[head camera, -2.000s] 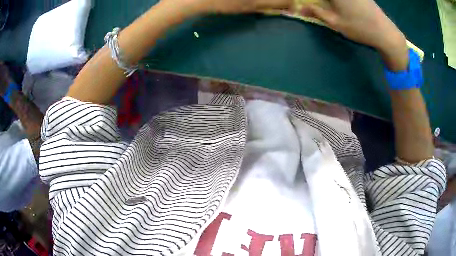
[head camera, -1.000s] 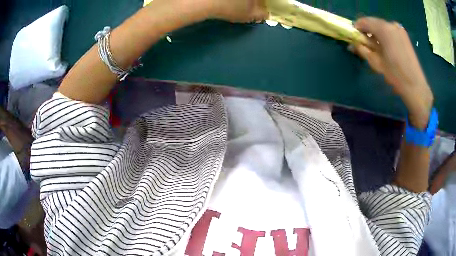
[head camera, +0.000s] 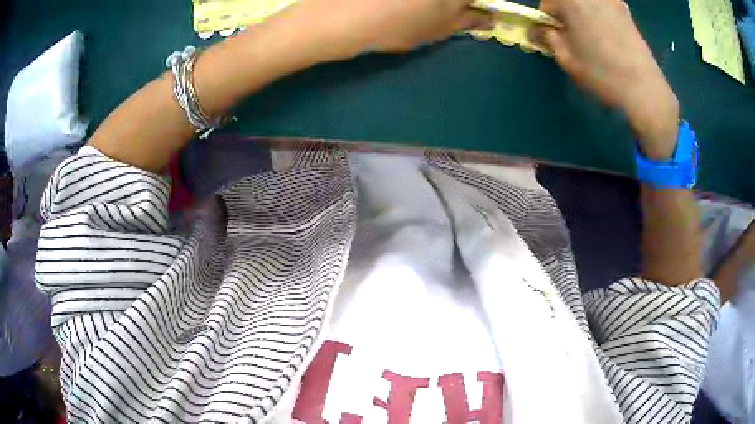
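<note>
A pale-yellow label sheet (head camera: 515, 31) is stretched between my two hands at the top edge of the view, above the dark-green table. My left hand (head camera: 414, 21) holds its left end; the fingers are partly cut off by the frame edge. My right hand (head camera: 589, 51) pinches its right end. A further yellow stretch with rounded white bits along its lower edge (head camera: 240, 15) shows left of my left forearm; whether it is the same sheet is hidden.
A white pad or folded bag (head camera: 45, 103) lies at the left table edge. Another yellow strip (head camera: 718, 37) lies at the upper right, with a bit of blue beside it (head camera: 747, 33). Part of another person's arm (head camera: 737, 265) shows at the right edge.
My right hand has moved up and left, closer to my left hand, and the stretch of sheet between them is shorter. More yellow sheet shows at the upper left.
</note>
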